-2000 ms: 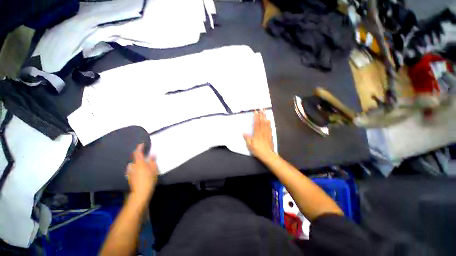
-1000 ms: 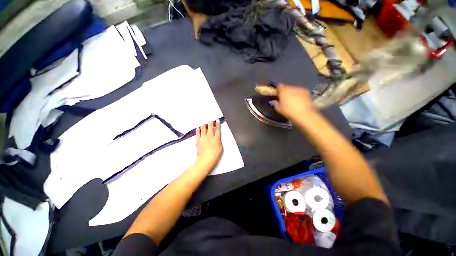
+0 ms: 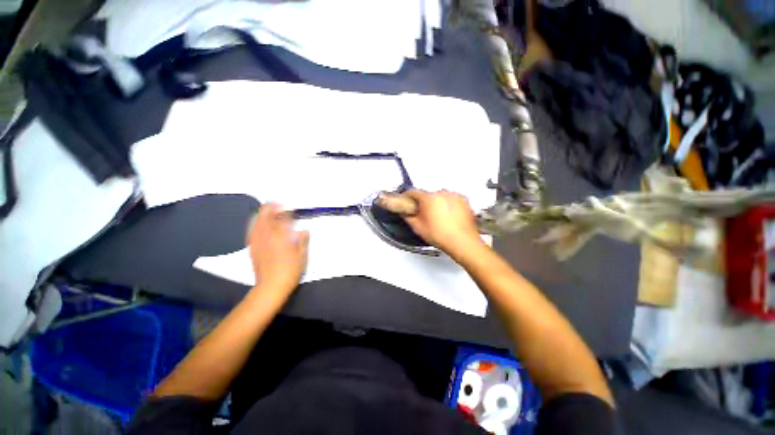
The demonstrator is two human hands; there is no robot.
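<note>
The white garment front panel [image 3: 255,127] lies flat on the dark pressing table, with a dark angled line and a long dark seam [image 3: 327,211] across it. My right hand [image 3: 438,223] is closed on the wooden handle of the steam iron [image 3: 393,228], which rests on the panel over the seam, its pointed end to the left. My left hand [image 3: 279,248] is blurred and lies at the panel's near edge beside the armhole cut-out, left of the iron. Whether its fingers press the cloth, I cannot tell.
The cloth-wrapped hose [image 3: 629,212] runs from the iron to the right. White panels [image 3: 340,34] lie at the far side, others [image 3: 51,204] hang at the left edge. Dark rags [image 3: 586,93] lie far right. Blue baskets [image 3: 98,348] stand below; a red basket [image 3: 749,259] is at the right.
My right hand has brought the iron left from the bare table onto the panel. My left hand has moved left along the seam, away from the panel's right end. The view has turned.
</note>
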